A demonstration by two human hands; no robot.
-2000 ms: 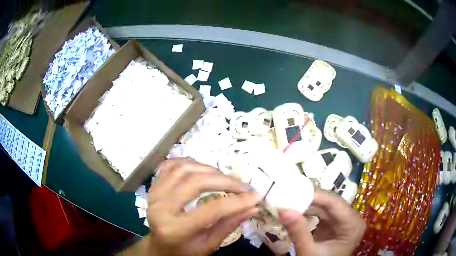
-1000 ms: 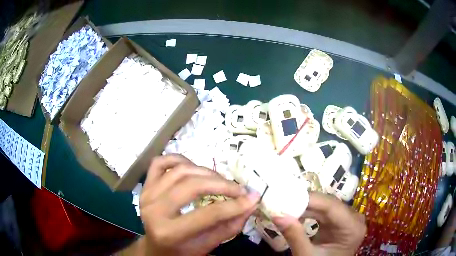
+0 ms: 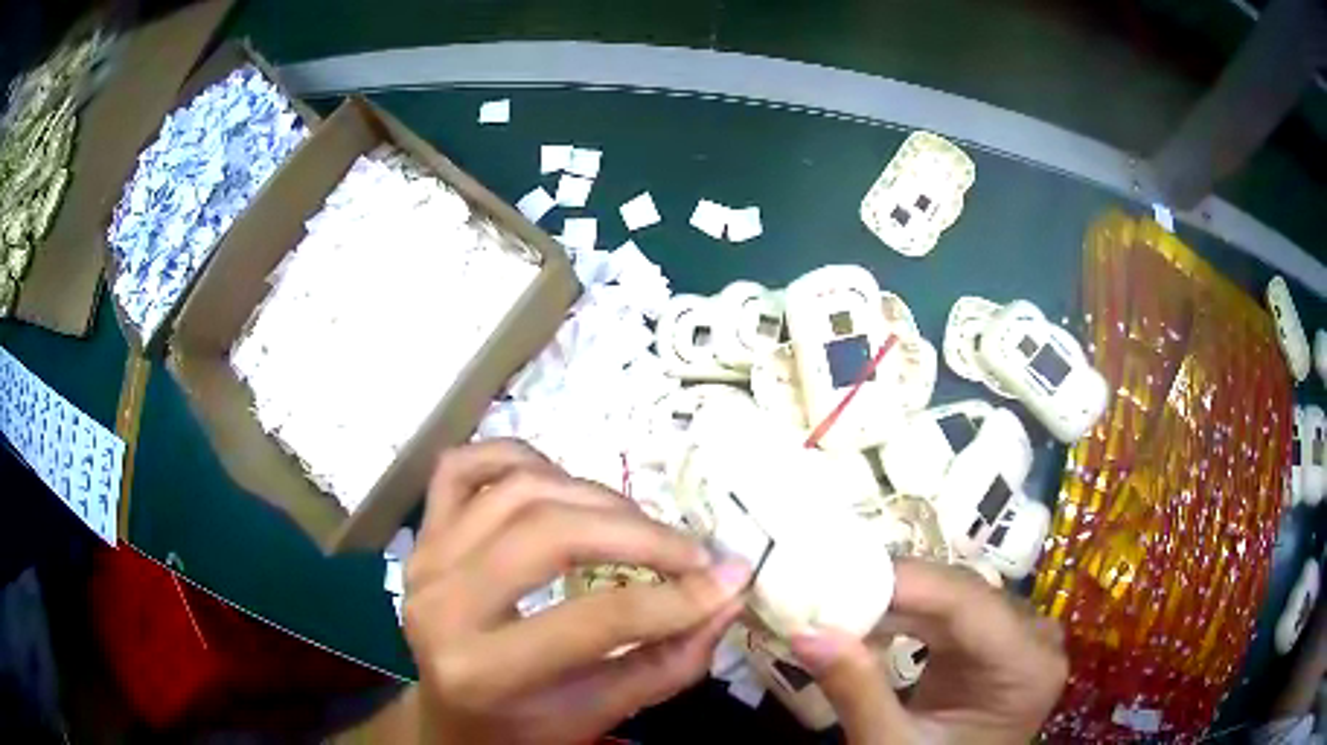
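My right hand (image 3: 946, 662) holds a cream-white housing (image 3: 830, 560) by its right and lower edge, thumb on the near side. The housing looks overexposed, with a dark opening edge on its left part. My left hand (image 3: 560, 590) has its thumb and fingertips at that dark edge, touching the housing; whether a small part is pinched there cannot be told. Thin red leads (image 3: 851, 393) lie over a housing (image 3: 847, 328) just behind. More housings with dark windows lie around, one apart at the back (image 3: 917, 194). White squares (image 3: 575, 364) are heaped left of the housings.
An open carton (image 3: 531, 313) full of white squares stands left, a second carton with bluish-white pieces (image 3: 204, 182) behind it. An amber bundle (image 3: 1164, 510) lies right. A label sheet (image 3: 58, 444) and pale parts on cardboard (image 3: 124, 175) are far left. A grey rail (image 3: 728, 102) crosses the back.
The view has shifted slightly. Both hands stay at the held housing, with the left fingertips still at its dark edge. The red leads became visible more fully after the first frame.
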